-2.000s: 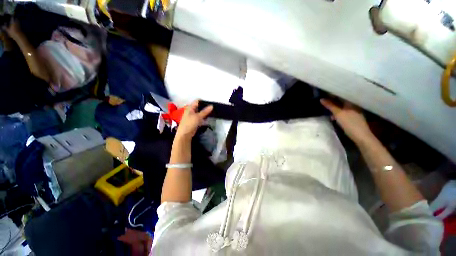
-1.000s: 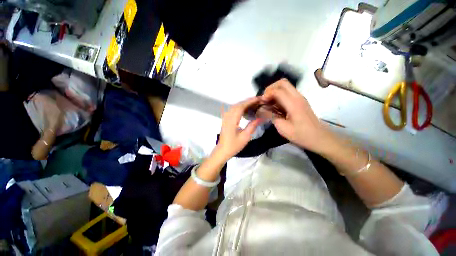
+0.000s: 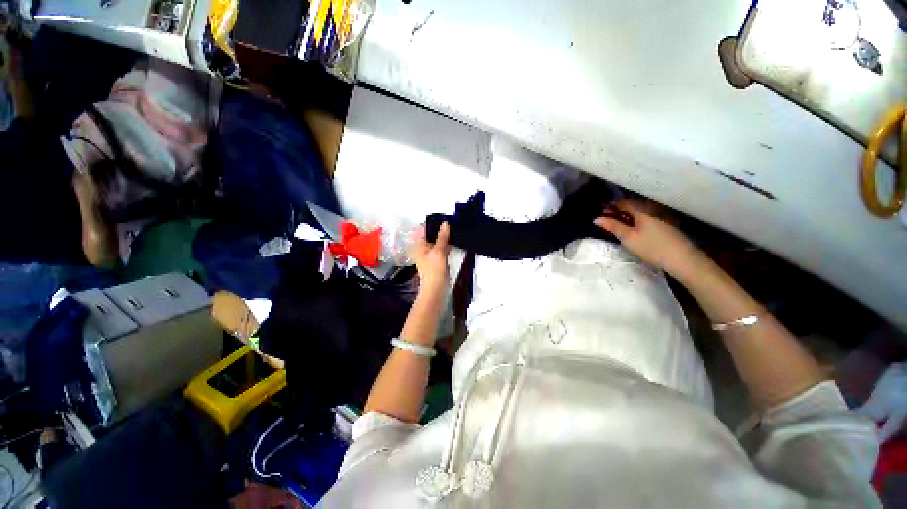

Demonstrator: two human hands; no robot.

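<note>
A black fabric band (image 3: 522, 239) stretches across my pale-clothed lap, below the front edge of the white table, and sags slightly in the middle. My left hand (image 3: 434, 254) pinches its left end between thumb and fingers. My right hand (image 3: 641, 235) holds its right end close to the table edge. A small dark reddish object, perhaps thread snips (image 3: 623, 216), shows at the right fingers; its shape is mostly hidden. A black tuft stands up from the band's upper edge near the left end.
The white table (image 3: 557, 89) runs above my lap. A yellow scissor handle (image 3: 883, 161) lies at the right edge, by the machine bed (image 3: 825, 70). At left are a red scrap (image 3: 358, 245), a grey box (image 3: 159, 328), a yellow-framed device (image 3: 235, 388) and a neighbouring person's arm (image 3: 94, 219).
My hands were together above the table edge; now they are apart and lower, with the band stretched between them. The view has shifted, so the scissors are mostly out of frame.
</note>
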